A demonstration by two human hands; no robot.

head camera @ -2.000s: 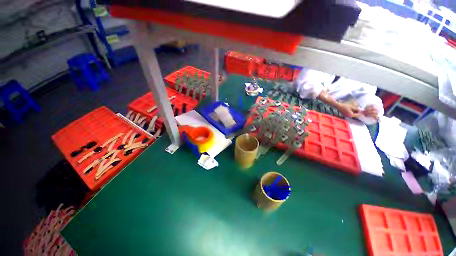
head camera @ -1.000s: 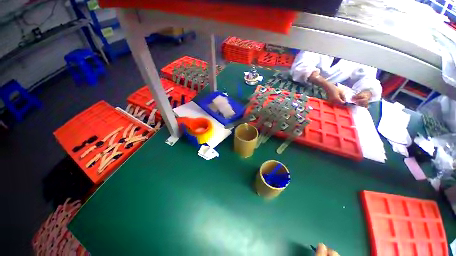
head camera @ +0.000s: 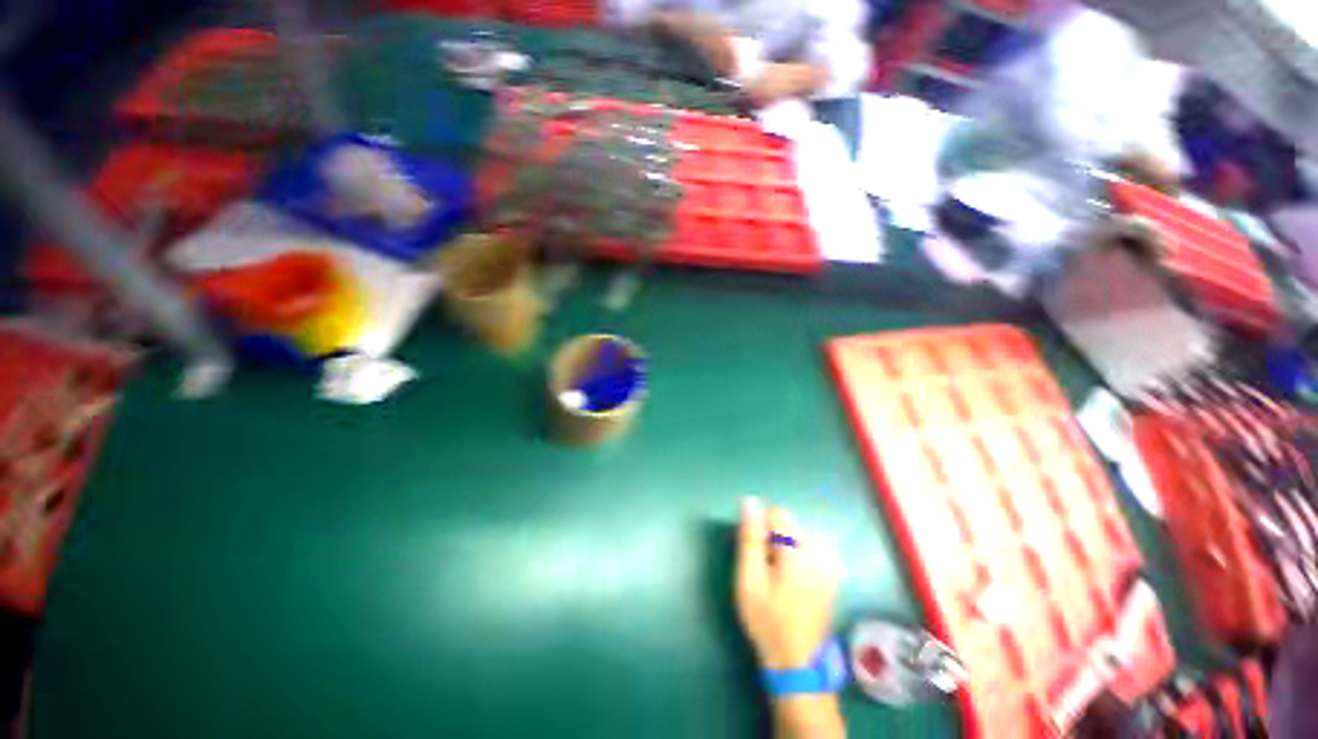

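My right hand [head camera: 785,599], with a blue band at the wrist, is over the green mat right of centre. Its fingers are closed around a small dark blue thing [head camera: 782,541], perhaps the blue pen or stick; most of it is hidden. Right of the wrist stands a clear bottle with a metallic top and a red mark [head camera: 879,661]. A red-orange compartment tray [head camera: 968,462] lies beyond it. A pale-strapped watch [head camera: 1106,657] lies across the tray's lower right corner, blurred. My left hand is not in view.
A cardboard cup with blue sticks [head camera: 596,390] and another cup [head camera: 492,296] stand ahead. Tape rolls [head camera: 296,296], a tissue [head camera: 364,378] and a blue bin [head camera: 434,188] are left. A watch-laden red tray [head camera: 737,188] lies behind. Coworkers' sleeves show at the back.
The view has swung right and down, with blur. My right hand, only fingertips at the bottom edge before, now shows to the wrist. The bottle and the right-side trays have come into view.
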